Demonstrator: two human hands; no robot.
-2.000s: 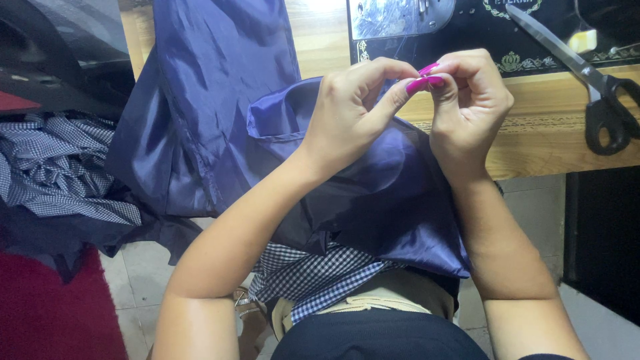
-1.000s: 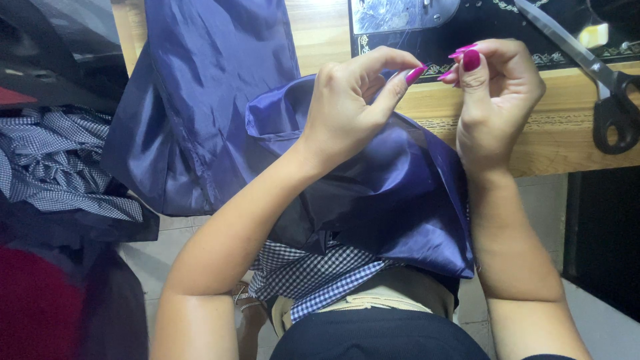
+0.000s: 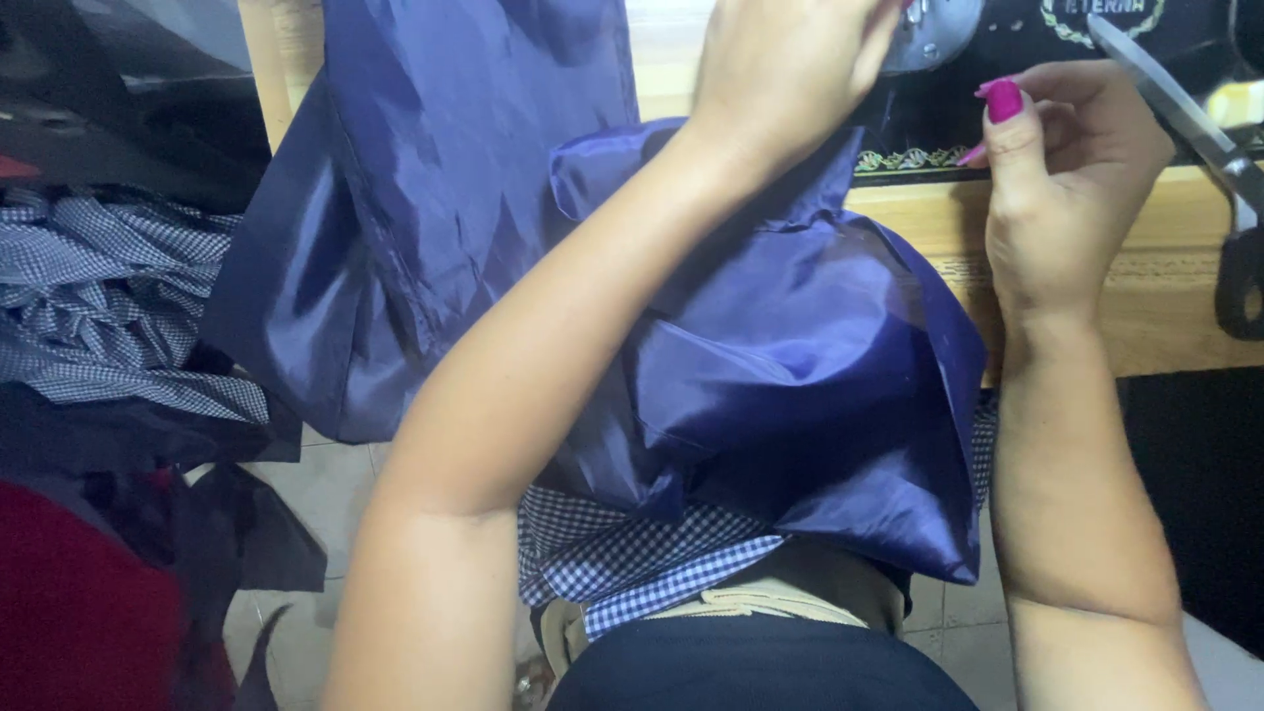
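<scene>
Shiny navy-blue fabric (image 3: 780,336) drapes from the wooden table over the lap, with blue gingham cloth (image 3: 652,553) beneath it. My left hand (image 3: 790,74) reaches to the top edge of the view beside the metal plate of a black sewing machine (image 3: 928,128); its fingertips are mostly cut off, so its hold cannot be told. My right hand (image 3: 1071,168) is raised over the front edge of the machine bed, thumb and fingers curled and apart, with no object visible between them. Large scissors with black handles (image 3: 1220,168) lie just right of it.
More navy fabric (image 3: 474,168) hangs over the table's left part. A heap of gingham cloth (image 3: 109,296) lies at the far left, above dark cloth and a red surface (image 3: 79,602). The wooden table edge (image 3: 1175,267) runs beneath the scissors. A small pale yellowish object (image 3: 1234,104) sits near them.
My hands, fingertips together two seconds ago, have parted. My left hand has moved up towards the machine's metal plate, and my right hand has shifted right, close to the scissors.
</scene>
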